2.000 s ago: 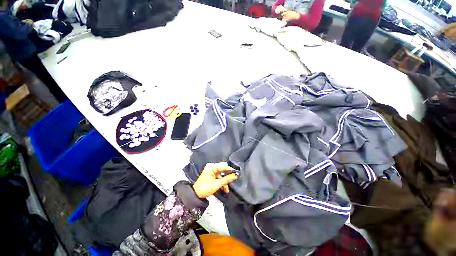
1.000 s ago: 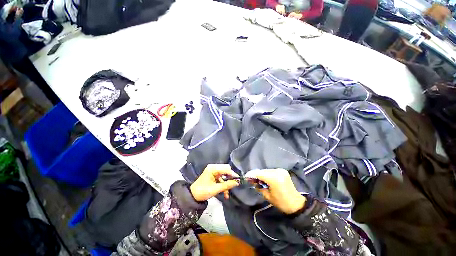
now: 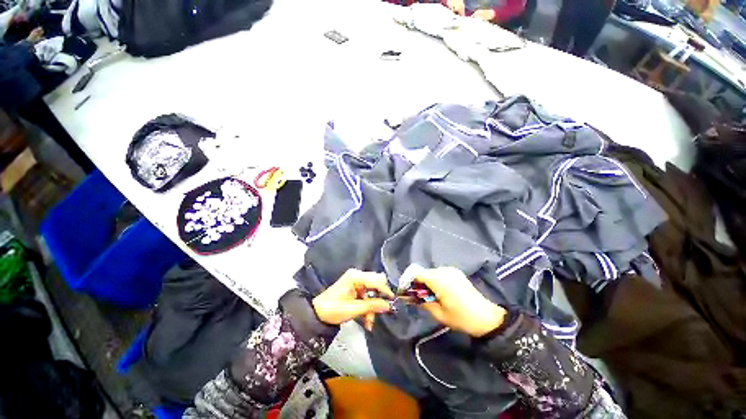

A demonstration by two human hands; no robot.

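The grey garment with paired white stripes (image 3: 458, 204) lies heaped on the white table in front of me. My left hand (image 3: 356, 299) pinches the garment's near edge between thumb and fingers. My right hand (image 3: 450, 299) is at the same spot, its fingertips close to the left ones, with something small, dark and reddish at them. A needle or thread there is too small to make out. The fingertips partly hide the cloth edge.
A round red-rimmed tray (image 3: 260, 221) of whitish discs, a black bag (image 3: 196, 155), orange-yellow snips (image 3: 270, 177), dark buttons (image 3: 307, 172) and a phone (image 3: 286, 203) lie left of the garment. Brown garments (image 3: 654, 327) lie right. Blue bins (image 3: 106, 254) stand left. Other people are across the table.
My right hand has come in from the far right to the garment edge beside my left hand. My left hand stays at about the same place. The view has shifted slightly.
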